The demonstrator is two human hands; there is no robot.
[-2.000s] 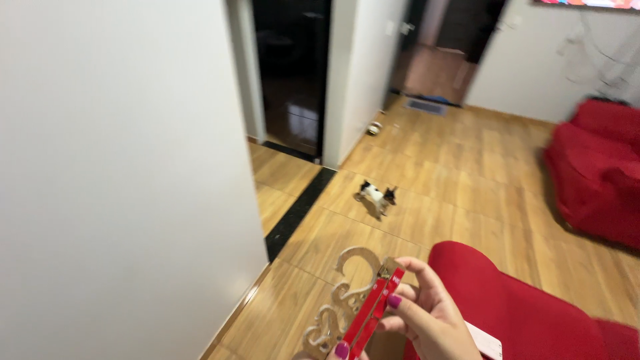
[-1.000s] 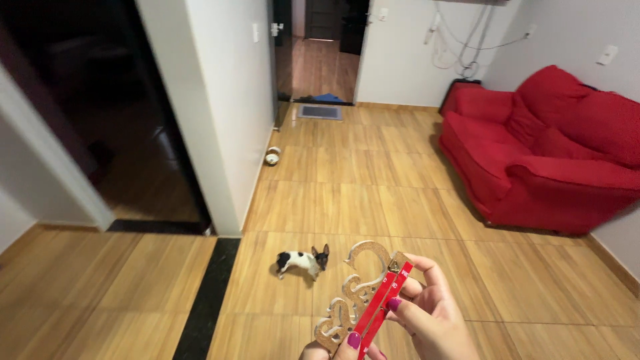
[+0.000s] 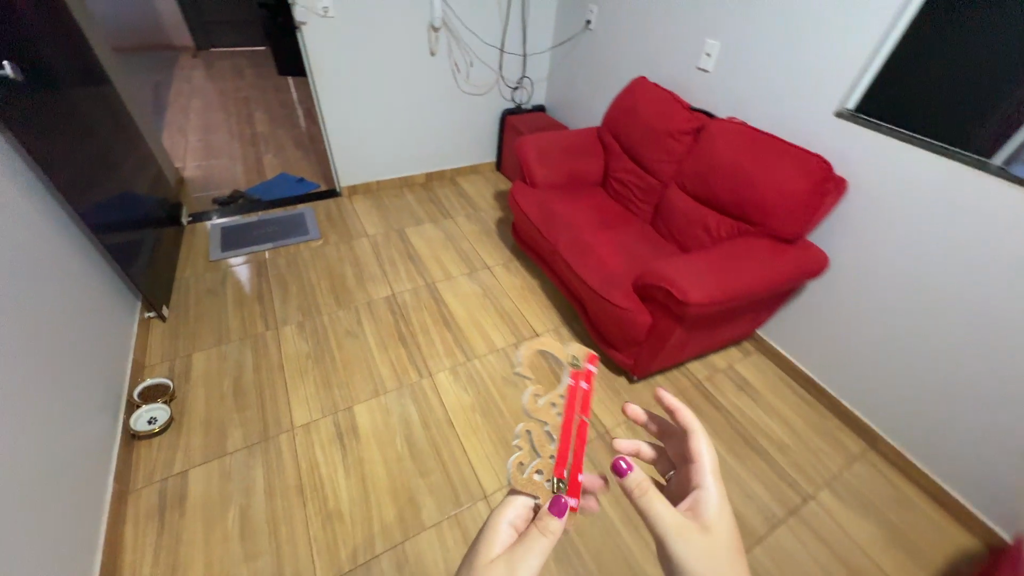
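My left hand (image 3: 528, 528) grips the lower end of a flat cut-out piece (image 3: 540, 408) with scrolled, curly shapes, which looks like wood or fibreboard. Two red strips (image 3: 578, 432) bearing small white marks run along its right side, and a small metal fitting shows near each end. To the right of the piece is my right hand (image 3: 672, 480), its fingers apart and slightly curled, touching nothing. A ring is on one of its fingers.
A red two-seat sofa (image 3: 608, 232) stands by the right wall, with a red box-like thing (image 3: 532, 132) behind it. Two pet bowls (image 3: 150, 418) sit along the left wall. A grey mat (image 3: 264, 233) and a blue cloth (image 3: 284, 186) lie at the doorway beside a dark door (image 3: 96, 152).
My right hand has let go of the cut-out piece and moved off to its right. The view has swung right, and the small black and white dog seen earlier is out of sight.
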